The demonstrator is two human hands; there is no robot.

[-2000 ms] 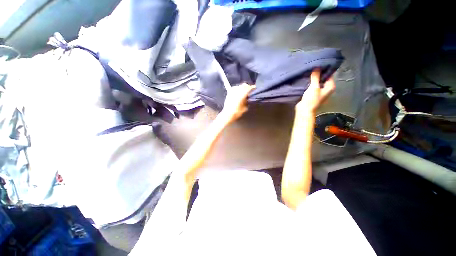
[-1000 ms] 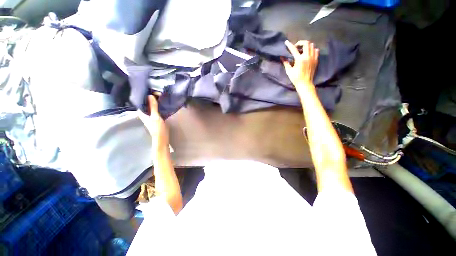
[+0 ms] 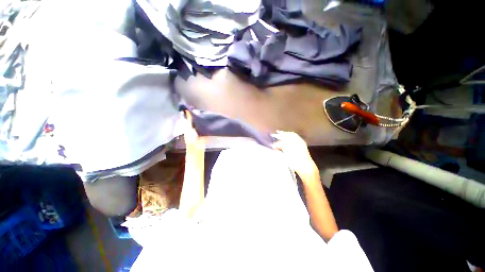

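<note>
A narrow dark navy-grey piece (image 3: 228, 126) lies lengthwise along the near edge of the ironing table, between my hands. My left hand (image 3: 190, 126) holds its left end, beside the pale stack. My right hand (image 3: 291, 149) holds its right end at the table's front edge; the fingers are partly lost in glare. The pile of dark cut pieces (image 3: 303, 56) lies crumpled at the far side. The iron (image 3: 344, 113), with its orange handle, rests on the table to the right, touched by neither hand.
A stack of pale panels (image 3: 122, 106) drapes over the table's left end. More pale and dark panels (image 3: 212, 32) are heaped at the far side. The iron's hose (image 3: 393, 119) runs right. A pale pole (image 3: 431, 175) is at right. Blue crates (image 3: 26, 234) stand lower left, near a brown bundle (image 3: 159, 188).
My hands have left the dark pile and come back to the near edge, now holding one narrow dark piece. The rest of the pile stays at the far side.
</note>
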